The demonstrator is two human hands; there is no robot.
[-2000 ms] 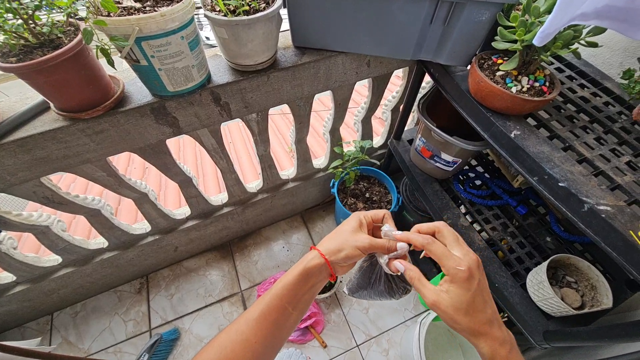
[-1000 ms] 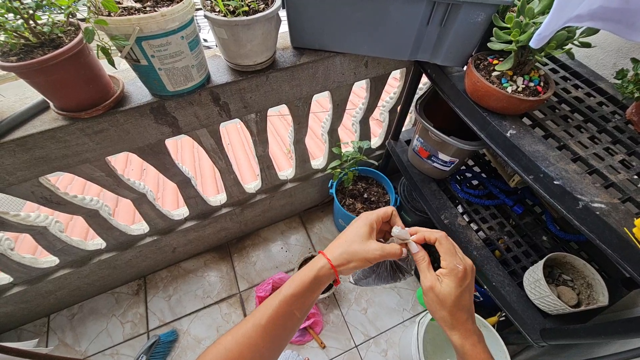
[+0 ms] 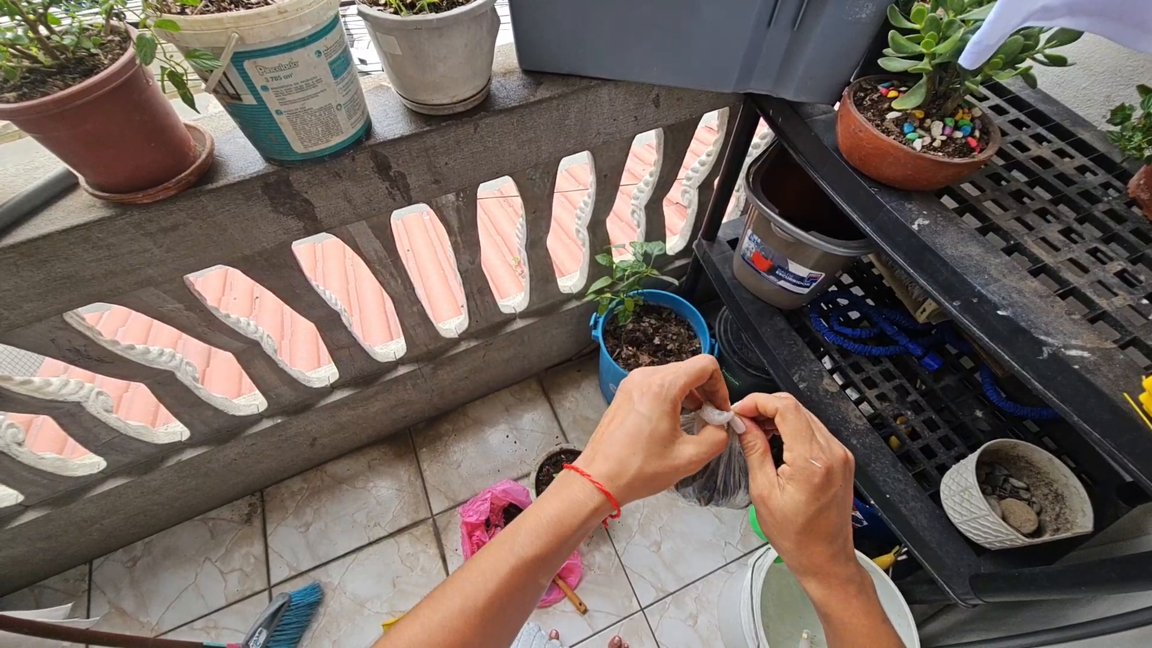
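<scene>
A clear plastic bag of dark material hangs between my hands, its twisted neck pinched at the top. My left hand, with a red cord bracelet on the wrist, holds the neck from the left. Fingertips of my right hand grip the same neck from the right. Behind the hands stands a blue pot with soil and a leafy plant. A pink plastic bag with dark contents lies open on the floor, a wooden handle beside it. My hands partly hide the clear bag.
A white bucket stands below my right hand. On the right, a black plastic shelf holds a grey bucket, a blue hose and a white textured pot. A small dark pot and a blue-bristled brush are on the floor.
The bag and both hands have shifted slightly, and the fingers have changed position around the bag's neck. Both hands stay on it.
</scene>
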